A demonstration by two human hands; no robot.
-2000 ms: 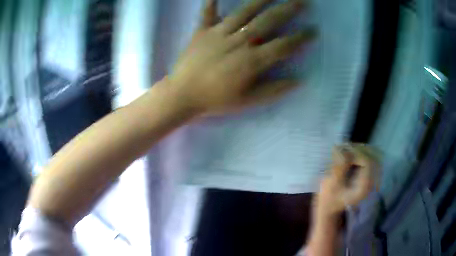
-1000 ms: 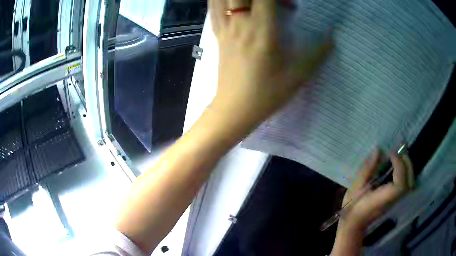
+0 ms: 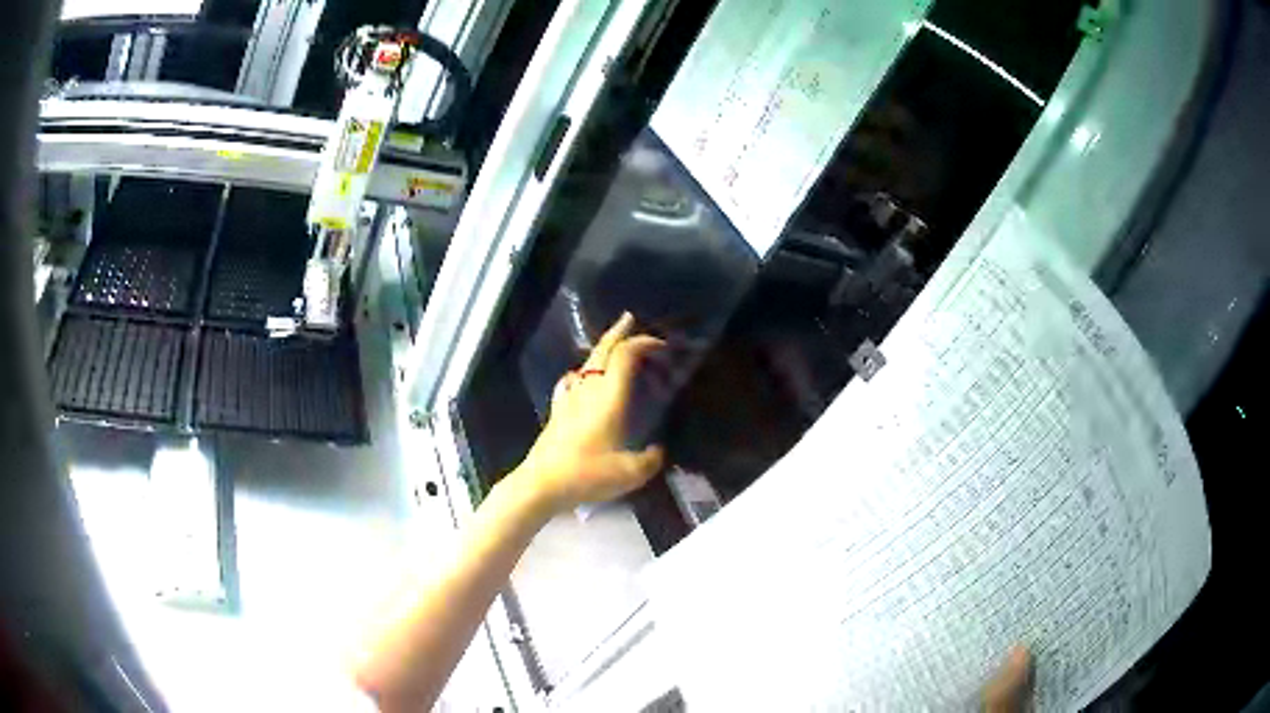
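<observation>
The record sheet [image 3: 1017, 515], white with a dense printed table, slants across the lower right and curves at its right edge. A fingertip of my right hand [image 3: 1010, 680] lies on its front near the bottom edge; the rest is hidden or cut off, and no pen shows. My left hand [image 3: 599, 425] is in front of the dark glossy sheet holder [image 3: 648, 237] on the door window, fingers bent and thumb apart, nothing visible in it. I cannot tell whether it touches the panel. Another white paper [image 3: 773, 105] lies against the window above.
Left, inside the machine, black trays [image 3: 279, 383] sit in a two-by-two block on a white bed. A gantry [image 3: 181, 153] with a yellow-labelled head [image 3: 348, 174] runs above them. A door catch [image 3: 866, 361] sits beside the sheet. The pale door frame [image 3: 522, 181] stands between.
The view has swung left, showing more of the machine interior. My left hand has come off the record sheet to the dark panel. The sheet is now away from the window, and the pen is out of sight.
</observation>
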